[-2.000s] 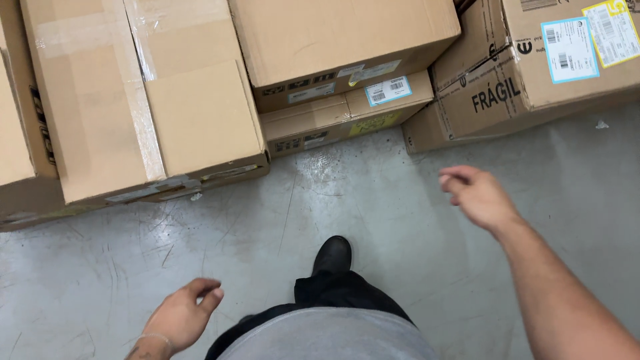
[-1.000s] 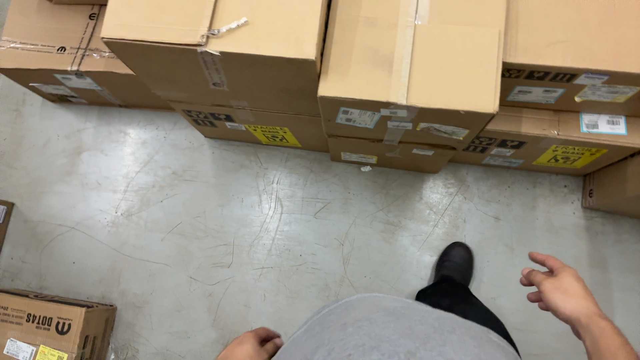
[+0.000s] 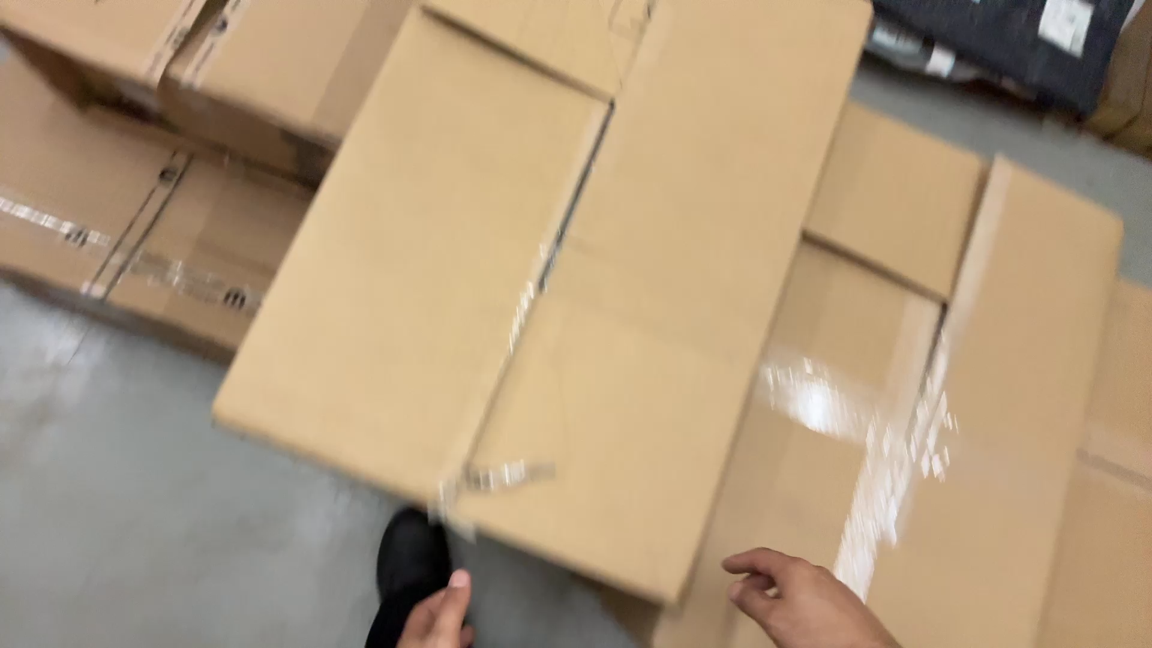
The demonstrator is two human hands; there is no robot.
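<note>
A large cardboard box [image 3: 648,252] with flaps partly parted along its centre seam fills the middle of the head view; torn clear tape hangs at its near edge. My left hand [image 3: 438,616] is at the bottom, just below that edge beside my black shoe, holding nothing. Farther right, my right hand [image 3: 792,594] is empty, its fingers curled and apart, over a second taped cardboard box [image 3: 1017,360]. Whether it touches that box I cannot tell.
Brown cardboard boxes [image 3: 270,67] with printed tape stand stacked at the upper left. A dark wrapped item [image 3: 999,40] bearing a white label lies at the upper right. Another box edge [image 3: 1120,387] shows at the far right. Grey floor [image 3: 180,504] shows at the lower left.
The view has swung along the row of boxes and now looks closely down on box tops. Both hands stay empty across the frames.
</note>
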